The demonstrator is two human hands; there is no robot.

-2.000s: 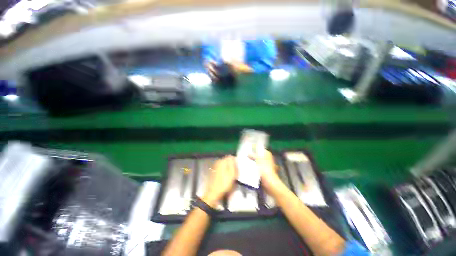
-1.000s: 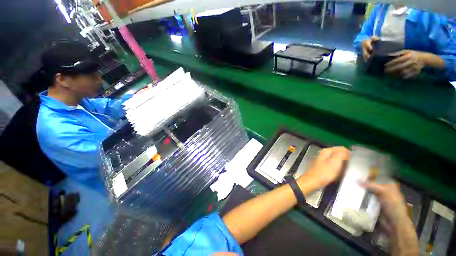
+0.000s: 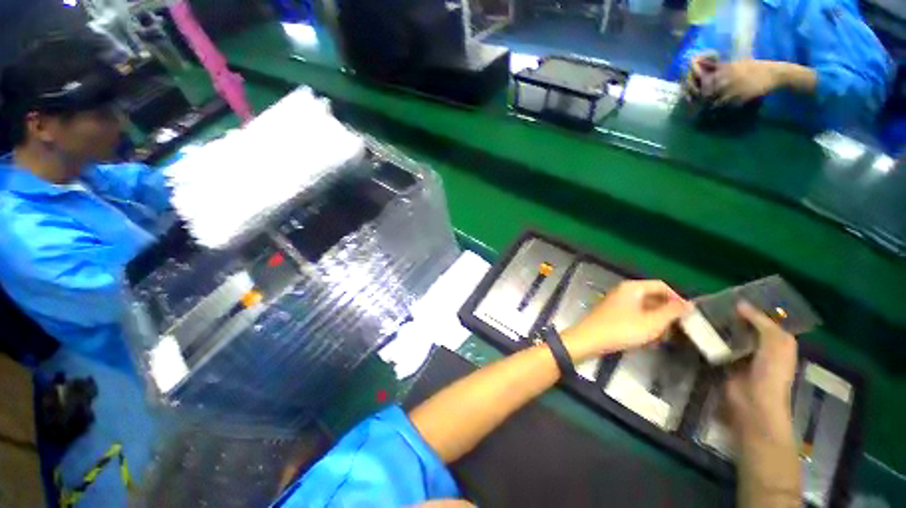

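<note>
A silver-grey display module (image 3: 760, 310) is held above the black foam tray (image 3: 621, 405), tilted, with its back up and a pale strip at its left end. My right hand (image 3: 763, 362) is closed around the module from the near side. My left hand (image 3: 636, 317) has its fingertips pinched at the module's left end; whether they grip the module or thin film there cannot be told. More silver modules (image 3: 519, 288) lie in the tray slots below, partly hidden by my hands and forearms.
At the left stands a stack of clear blister trays (image 3: 368, 260) with white sheets (image 3: 268, 164) on top. A crumpled white cloth (image 3: 437, 310) lies between stack and tray. A black mat (image 3: 536, 446) is under my left forearm. A black rack (image 3: 571, 84) and two people in blue smocks are beyond.
The view has shifted slightly. The held module has turned from upright over the tray to lying slantwise, its far end pointing right. My left fingers have come to its left end.
</note>
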